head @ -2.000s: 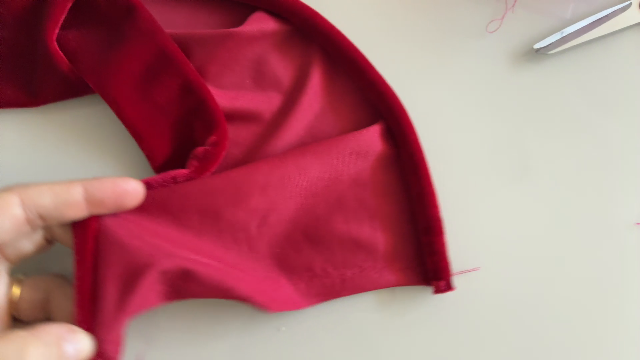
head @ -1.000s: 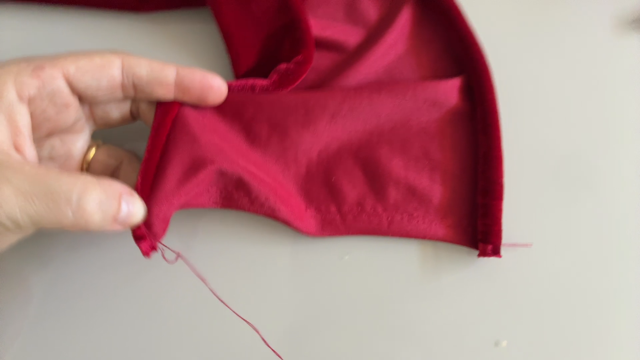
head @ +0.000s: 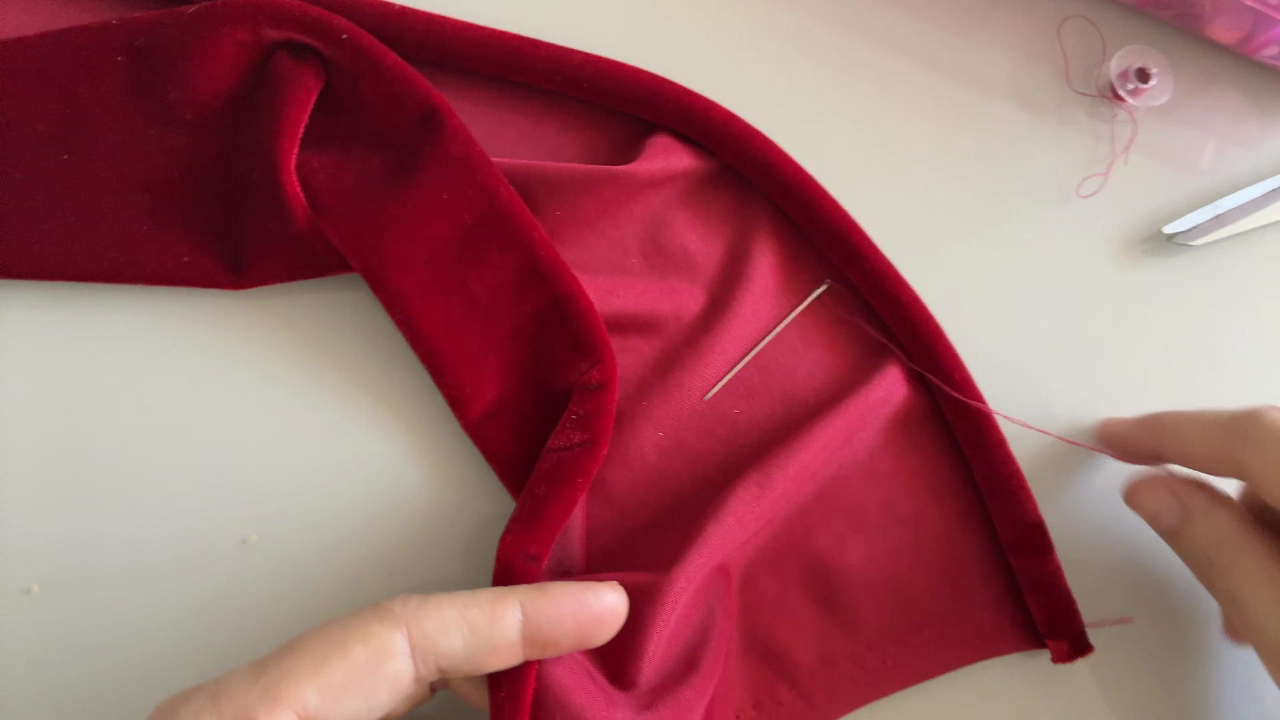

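Dark red velvet fabric (head: 440,230), its smoother pink-red underside (head: 850,500) partly turned up, lies across the surface with a narrow folded edge along its right curve. On that underside rests a sewing needle (head: 766,341), slanting. A thin red thread (head: 1040,428) runs from near the needle's upper end over the folded edge to my right hand (head: 1200,500), whose forefinger and thumb are slightly apart; whether they pinch it is unclear. At the bottom, my left hand (head: 430,640) holds the fabric's left folded edge, forefinger on top and the thumb out of view.
A clear plastic bobbin (head: 1140,76) with loose pink thread lies at the upper right. Below it, metal scissor blades (head: 1225,212) reach in from the right edge. A shiny pink item (head: 1220,25) fills the top right corner. Light crumbs dot the surface at left.
My right hand has come into view at the right. The needle now shows on the fabric. The view has shifted, so the bobbin and scissors are in sight.
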